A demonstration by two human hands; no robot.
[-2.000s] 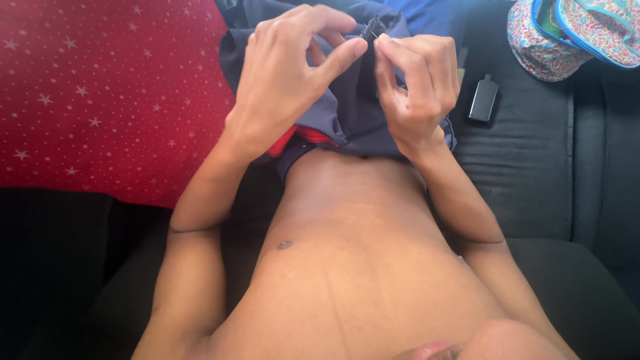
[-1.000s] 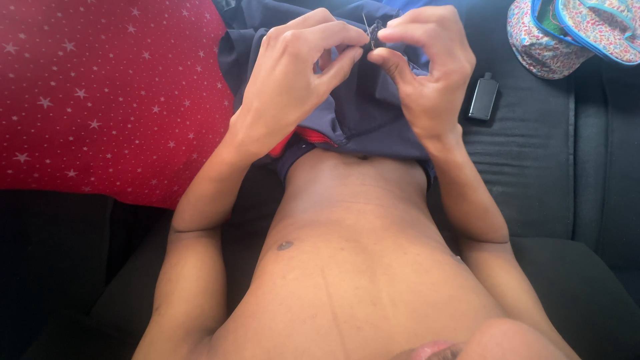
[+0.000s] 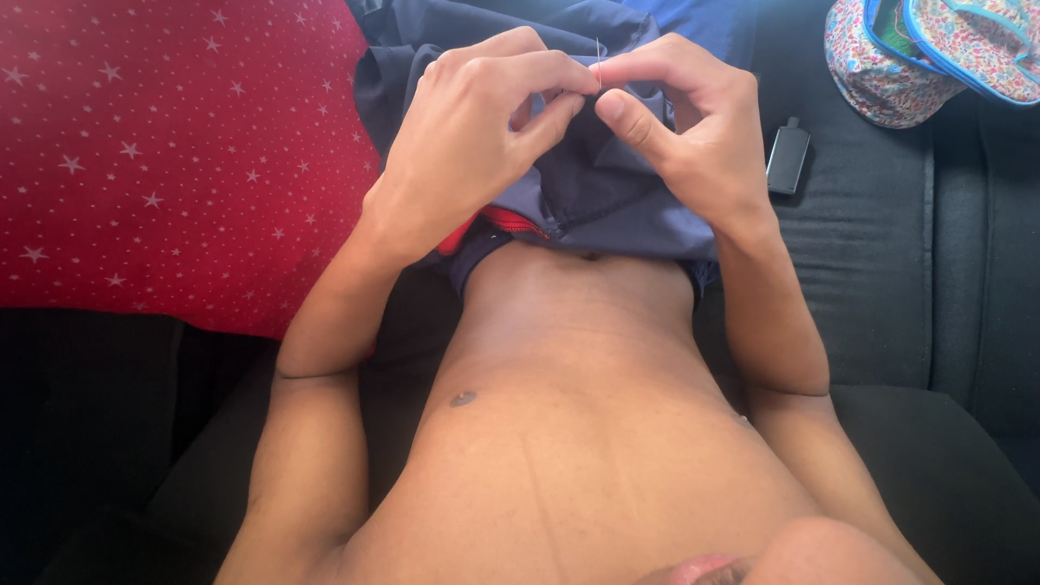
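A thin needle (image 3: 599,61) stands nearly upright between the fingertips of my two hands, above the dark navy cloth garment (image 3: 601,195) on my lap. My left hand (image 3: 487,122) pinches thumb to forefinger beside it; what is inside that pinch is mostly hidden. My right hand (image 3: 691,122) has its index fingertip against the needle, with the thumb a little apart below. A red zipper (image 3: 516,221) shows on the garment under my left wrist.
A red cloth with white stars (image 3: 162,162) spreads at the left. On the black seat (image 3: 861,268) at the right lies a small black rectangular object (image 3: 788,158) with a narrow tip. Beyond it, a floral zippered pouch (image 3: 886,89) stands open at the top right.
The dark bunched bit seen between my fingertips earlier no longer shows there. My fingertips have come together around the needle, and my right thumb and forefinger have shifted.
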